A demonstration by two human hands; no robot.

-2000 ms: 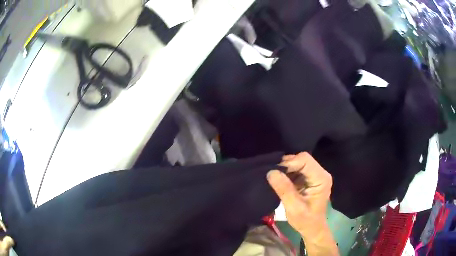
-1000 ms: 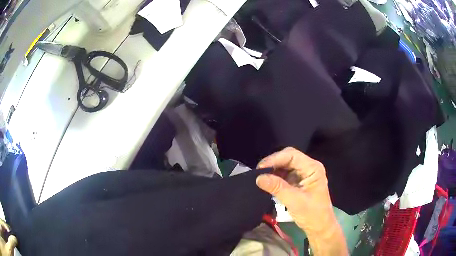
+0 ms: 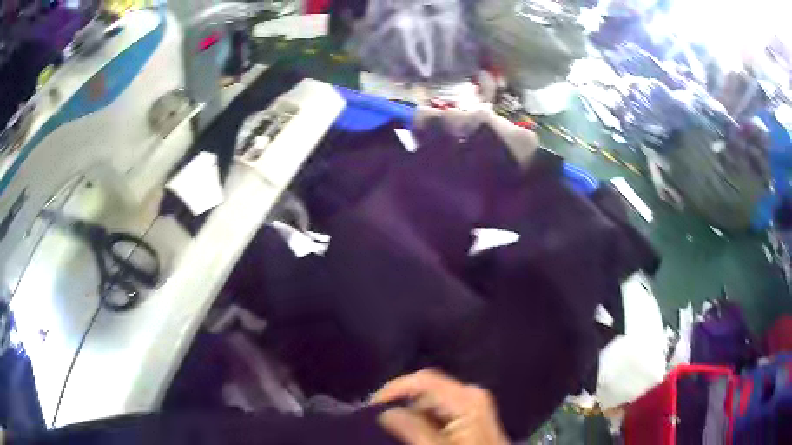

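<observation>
A dark cloth panel (image 3: pixel 260 429) runs along the bottom edge, mostly cut off. My right hand (image 3: pixel 447 408) is at the bottom centre, slightly blurred, pinching the panel's right end between thumb and fingers. My left hand is not in view. A large heap of dark cut pieces (image 3: pixel 391 261) lies beyond my right hand, beside the machine table, with small white pieces (image 3: pixel 493 240) on it.
The white machine table (image 3: pixel 187 304) is at left, with black-handled shears (image 3: pixel 122 269), a white cut piece (image 3: pixel 198 182) and a bobbin tray (image 3: pixel 259 139). A blue bin rim (image 3: pixel 369 110) shows behind the heap. A red basket (image 3: pixel 653 413) stands lower right on the green floor.
The view has tilted up, showing the machine, tray and floor beyond. My right hand and the panel now sit lower in view. The left hand's fingers at the lower left edge have gone out of view.
</observation>
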